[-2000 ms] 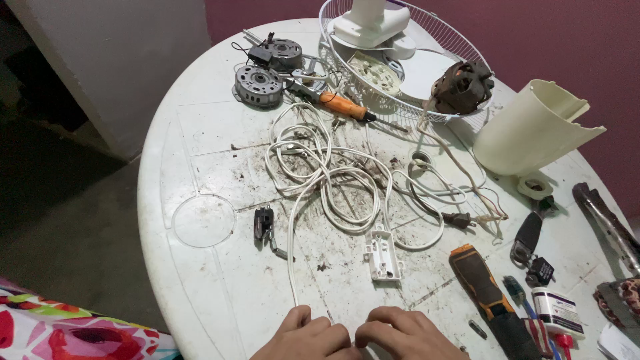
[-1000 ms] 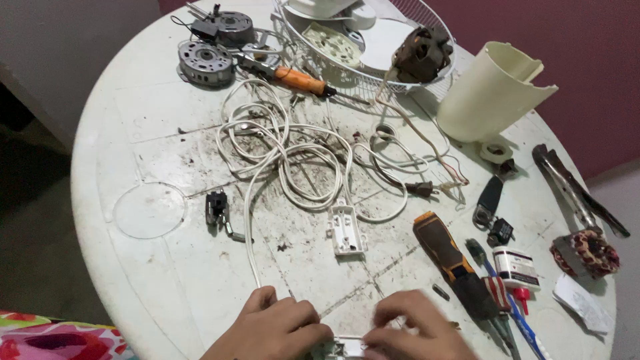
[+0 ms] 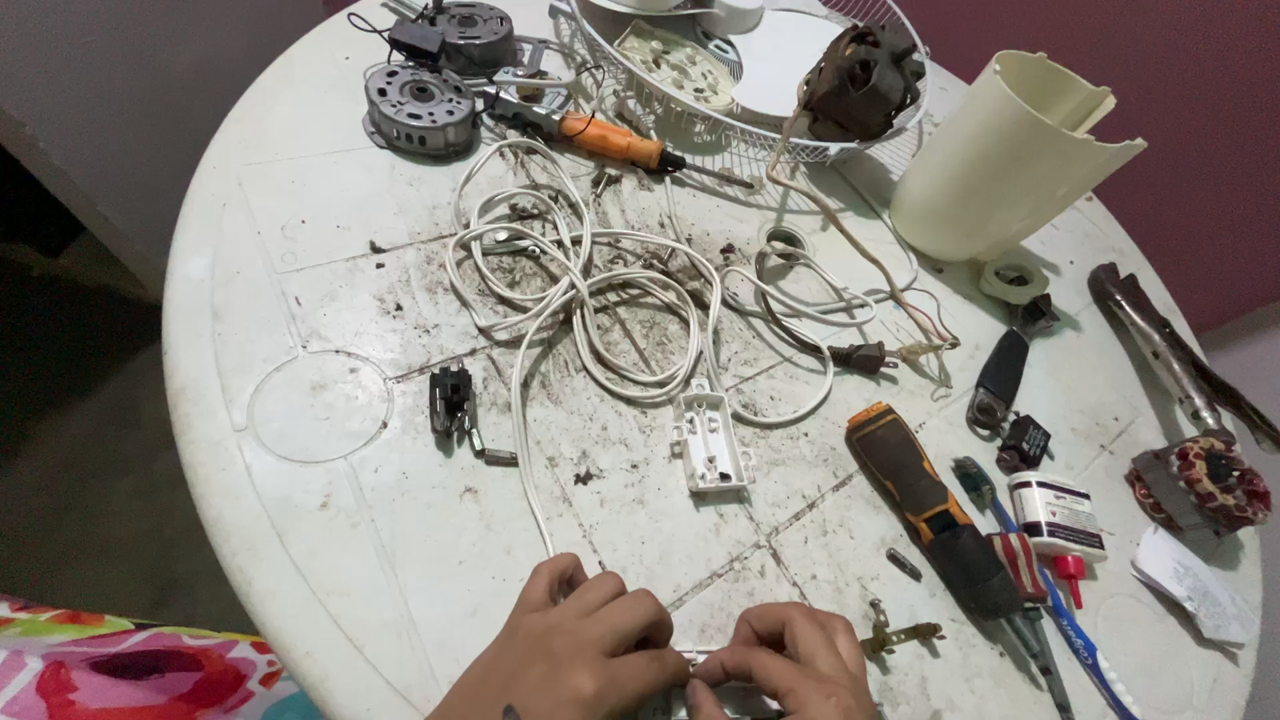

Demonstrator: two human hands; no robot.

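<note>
At the near table edge, my left hand [image 3: 590, 640] has its fingers closed on a white electrical cord [image 3: 520, 440], whose end runs under the fingers. My right hand [image 3: 790, 655] meets it, fingertips pinched at a small white plastic fitting [image 3: 700, 655] that both hands mostly hide. Just beyond them lies a white plastic socket housing [image 3: 712, 445], its hollow side up. The cord's coils spread over the middle of the table, with a dark two-prong plug [image 3: 862, 357] to their right. A small black switch part [image 3: 452, 400] lies to the left.
Metal motor covers [image 3: 420, 110], an orange-handled soldering iron [image 3: 615, 140] and a fan grille [image 3: 690, 118] with a dark motor part [image 3: 865, 80] lie at the back. On the right are a cream plastic housing [image 3: 990, 170], a utility knife [image 3: 925, 500], a glue bottle [image 3: 1055, 510], a toothbrush [image 3: 1075, 640] and a copper-wound stator [image 3: 1215, 480].
The view has shifted. The white fitting between my hands shows a second ago and is now largely covered. My right hand's fingers have drawn in beside my left.
</note>
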